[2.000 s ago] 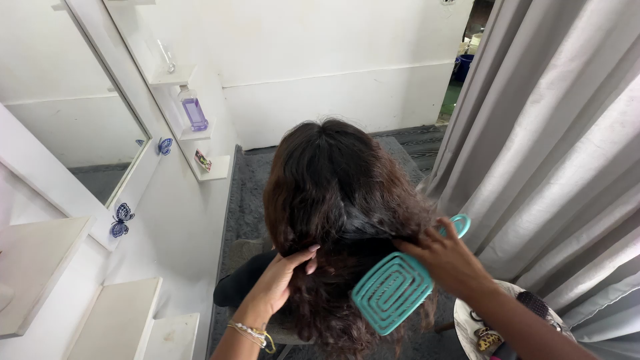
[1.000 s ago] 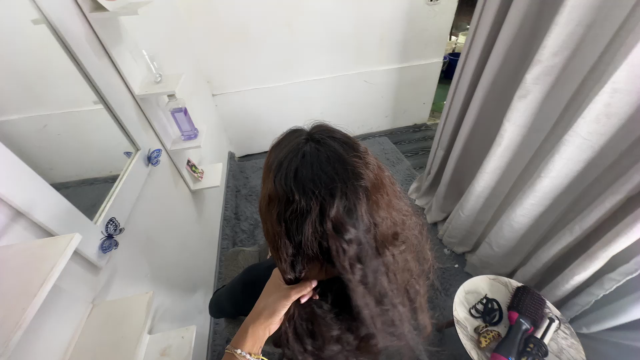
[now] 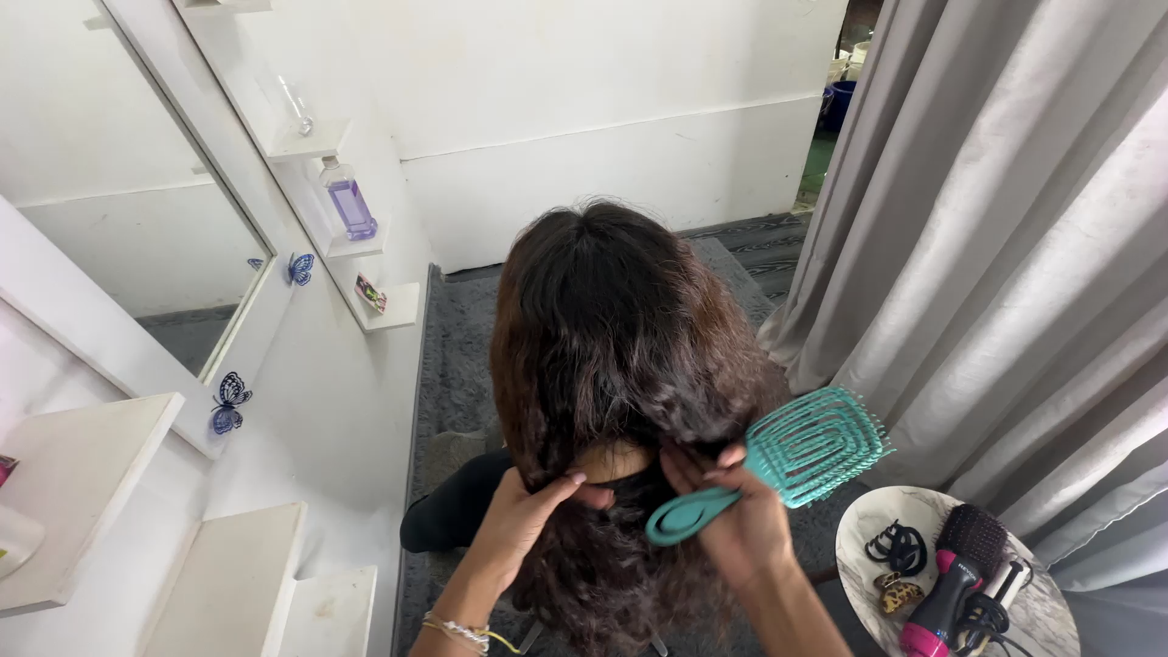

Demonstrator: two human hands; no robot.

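A person sits with their back to me, their long dark wavy hair (image 3: 602, 319) hanging down over the back. My left hand (image 3: 538, 511), with bracelets at the wrist, holds a lock of the hair at the left side of the nape. On the right, my right hand (image 3: 739, 511) grips a teal vented hairbrush (image 3: 812, 447) by its neck, its bristled head pointing up and right. The fingers of that hand also reach into the hair beside the nape. Part of the neck shows between both hands.
A round marble-patterned table (image 3: 1031, 584) at lower right bears a hot-air brush (image 3: 954, 575), a black claw clip (image 3: 897, 547), a leopard-patterned clip (image 3: 899, 593) and a corded styling tool (image 3: 999, 598). Grey curtains (image 3: 922, 237) hang at right; white shelves (image 3: 228, 575) and a mirror (image 3: 137, 182) line the left.
My right hand, out of view one second ago, is back at the nape with the teal brush. The brush head pointed down-left two seconds ago and now points up-right. My left hand stays at the hair.
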